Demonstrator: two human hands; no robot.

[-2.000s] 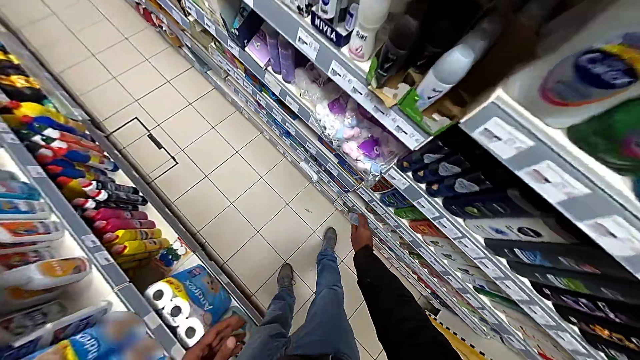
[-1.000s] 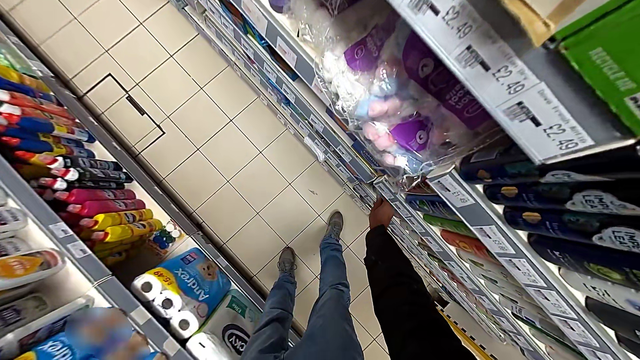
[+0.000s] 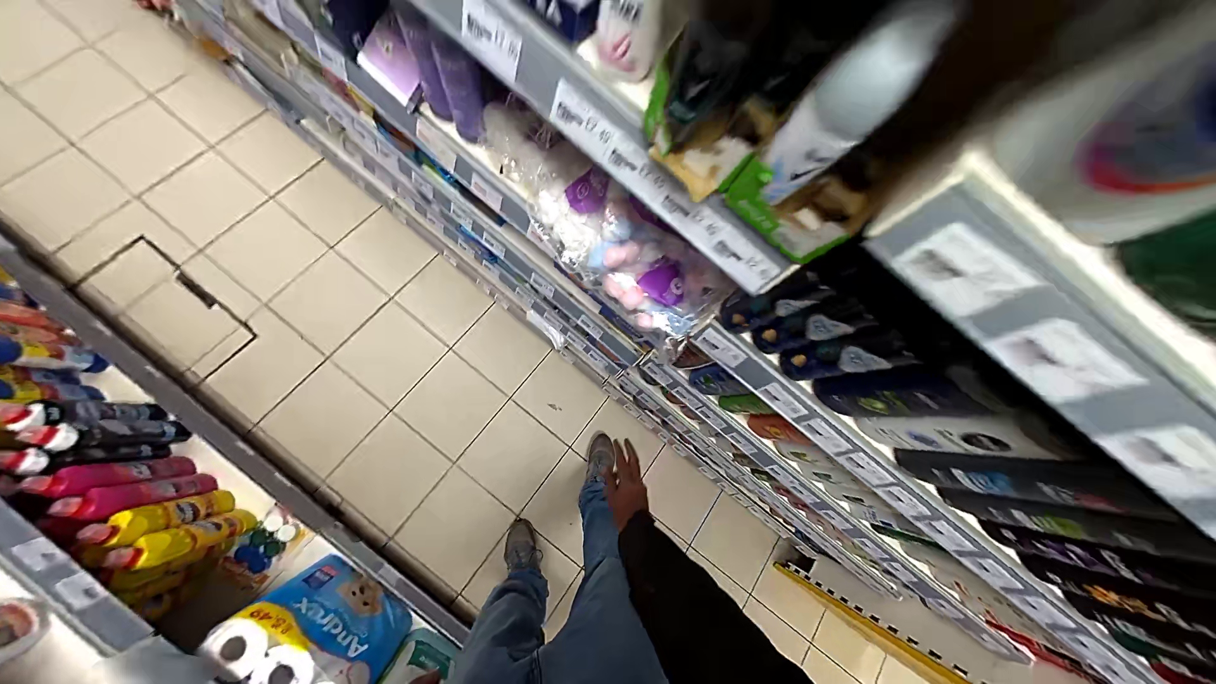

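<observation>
My right hand (image 3: 626, 486) hangs over the tiled floor just above my right shoe (image 3: 599, 460), with its fingers apart and nothing in it. The black sleeve (image 3: 698, 608) covers that arm. To the right of the hand runs the edge of the lower shelves. At the bottom edge, only a small bit of my left hand (image 3: 429, 677) shows, beside the Andrex toilet roll pack (image 3: 337, 608); whether it holds anything is hidden. Bags of cotton wool balls (image 3: 636, 261) lie on a shelf ahead of the right hand.
Shelving (image 3: 836, 427) with rows of dark bottles (image 3: 1007, 480) lines the right side. On the left, a shelf edge (image 3: 218, 427) fronts yellow bottles (image 3: 176, 532) and pink bottles (image 3: 123, 489). A pale tiled floor (image 3: 361, 361) runs between them. A yellow strip (image 3: 855, 622) lies at lower right.
My right hand, near the shelf edge in the earlier frames, is now over the floor by my shoe. My left hand, visible two seconds ago by the toilet rolls, now barely shows.
</observation>
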